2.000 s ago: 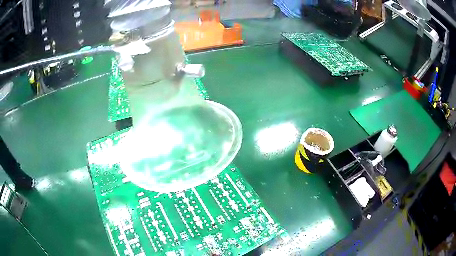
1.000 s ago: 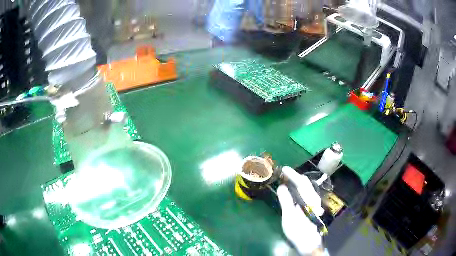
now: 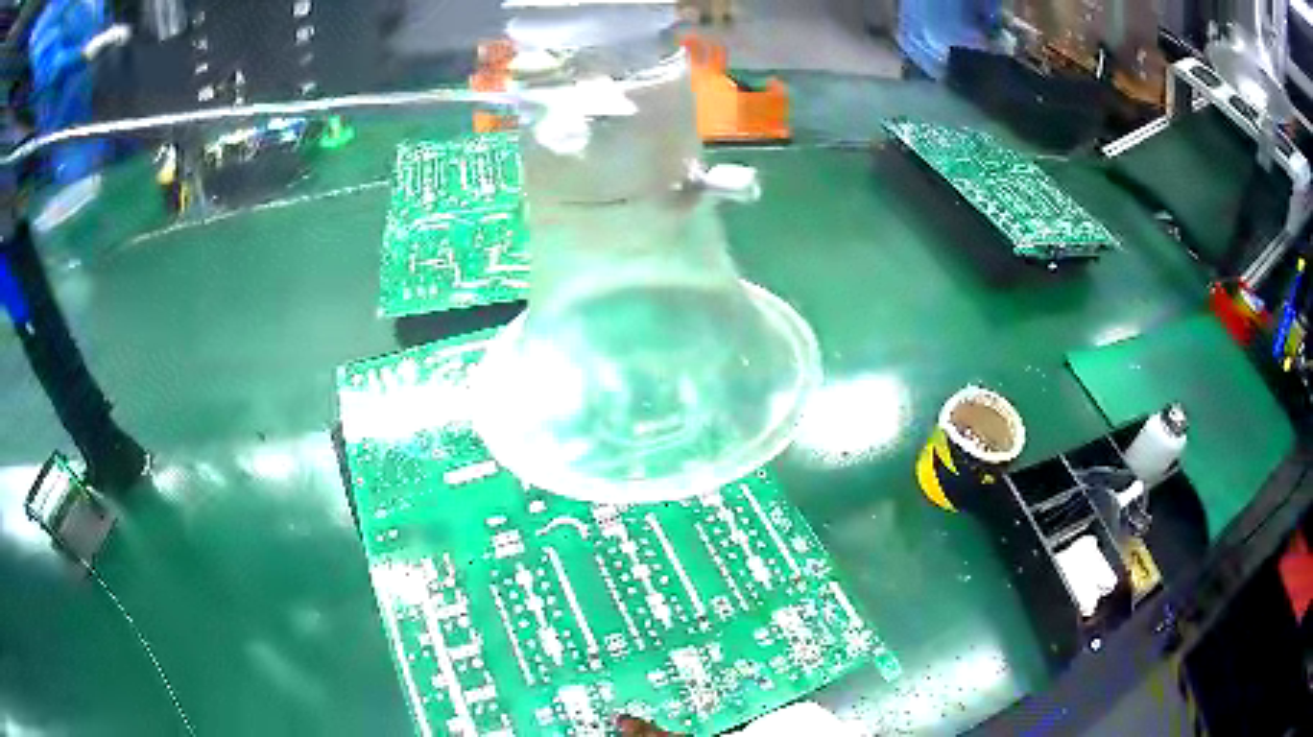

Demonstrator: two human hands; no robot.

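A large green circuit board (image 3: pixel 576 576) lies in front of me, its upper part behind the clear round fume hood (image 3: pixel 648 389). My right hand (image 3: pixel 789 721), in a white glove, is at the board's lower edge, mostly cut off by the bottom of the picture. The coppery front of a soldering iron (image 3: pixel 644 726) shows just left of the glove, low over the board; its tip and my grip are hard to see. My left hand is not in view.
A striped tub (image 3: pixel 943 475) stands right of the board, beside a black divided tray (image 3: pixel 1040 497) with a white bottle (image 3: pixel 1156 441). More boards lie beyond (image 3: pixel 454 223) and at the far right (image 3: pixel 1004 187). A small framed stand (image 3: pixel 72 511) is at left.
My right hand, which was at the striped tub with the iron a second ago, is now at the board's lower edge. The view has swung back left.
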